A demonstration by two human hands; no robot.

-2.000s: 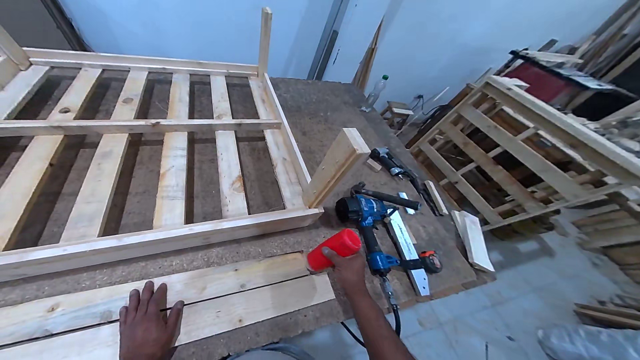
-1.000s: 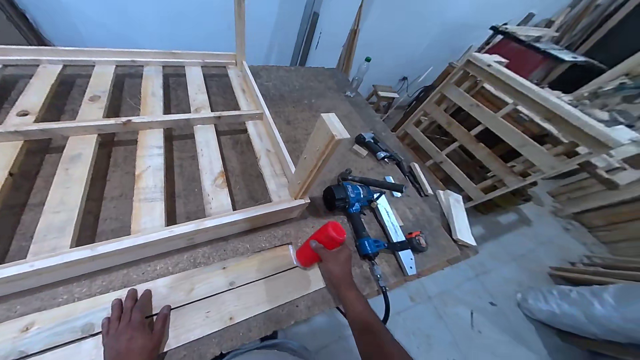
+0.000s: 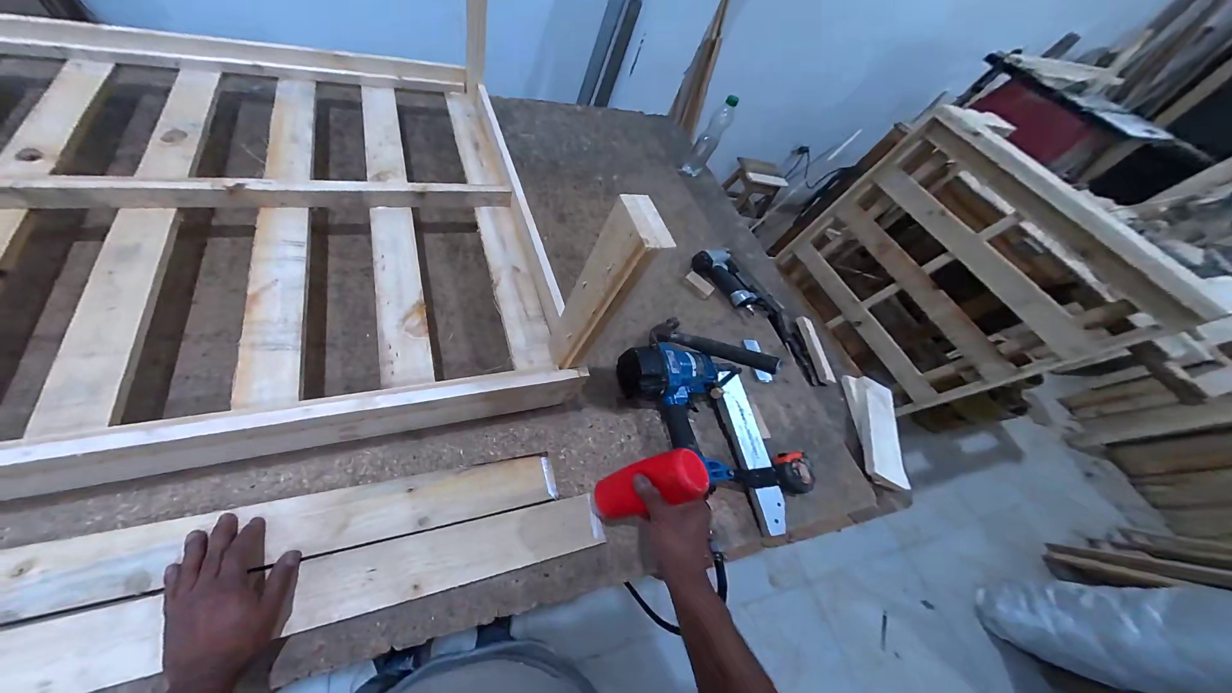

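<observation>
My left hand (image 3: pixel 226 597) lies flat, fingers apart, across two wooden boards (image 3: pixel 452 568) that lie side by side near the bench's front edge. My right hand (image 3: pixel 674 525) grips a red plastic bottle (image 3: pixel 651 483), tipped on its side, with its end at the near board's end. White stuff, probably glue, coats the ends of both boards. Beyond the boards rests a slatted wooden frame (image 3: pixel 279 414) with a short upright post (image 3: pixel 611 279) at its near right corner. A blue pneumatic nailer (image 3: pixel 679 375) lies just right of that post, beyond the red bottle.
A second pneumatic tool (image 3: pixel 736 284), a metal strip (image 3: pixel 746 448), a tape measure (image 3: pixel 794 472) and wood offcuts (image 3: pixel 876 433) lie on the workbench (image 3: pixel 597 144). A clear plastic bottle (image 3: pixel 710 140) stands at its far edge. Another slatted frame (image 3: pixel 972 260) leans at the right. An air hose loops below.
The right hand has moved the red bottle from the end of the far board to the end of the near one. The left hand still lies on the boards.
</observation>
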